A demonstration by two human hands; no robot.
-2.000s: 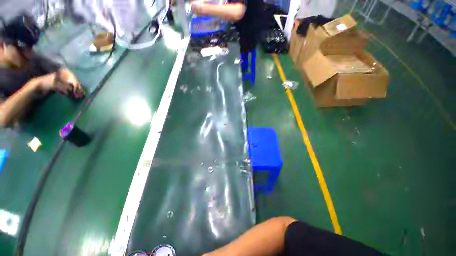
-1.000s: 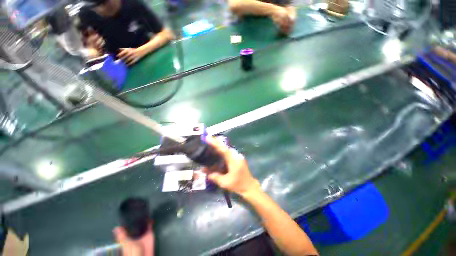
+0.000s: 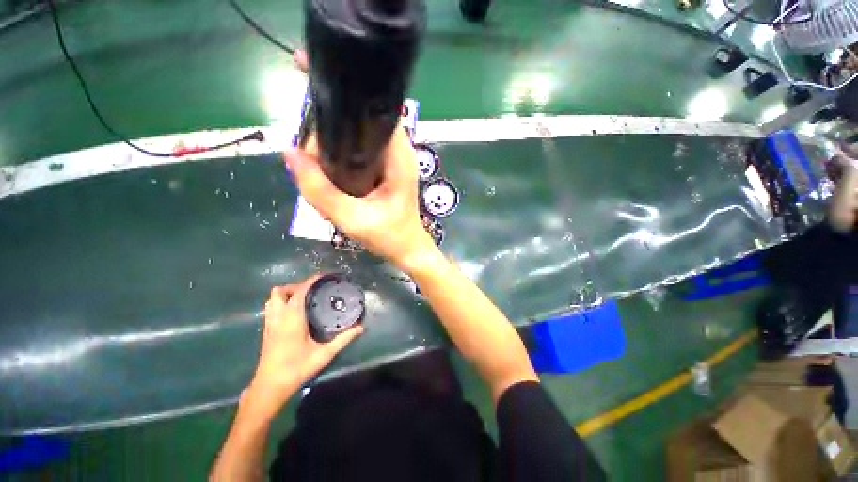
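Note:
My left hand (image 3: 292,341) holds a black cylindrical unit (image 3: 336,307) upright over the near part of the green bench, its dark round end with small holes facing up. My right hand (image 3: 376,212) is wrapped around the large black barrel of the electric screwdriver (image 3: 362,85), ahead of the unit. The screwdriver's bit is hidden behind the barrel and hand. The screw feeder (image 3: 310,221), white with blue sides, is mostly hidden behind my right hand and the barrel.
Round black-rimmed parts with white faces (image 3: 439,198) lie right of the feeder. A thin black cable with a red part (image 3: 193,151) lies on the pale rail (image 3: 564,127). A blue stool (image 3: 580,339) stands beyond the bench edge. Another person's arm shows far right, above cardboard boxes (image 3: 767,428).
The view has swung round and down over the bench. My right hand still holds the screwdriver, now seen from above. My left hand and its unit are now clearly visible.

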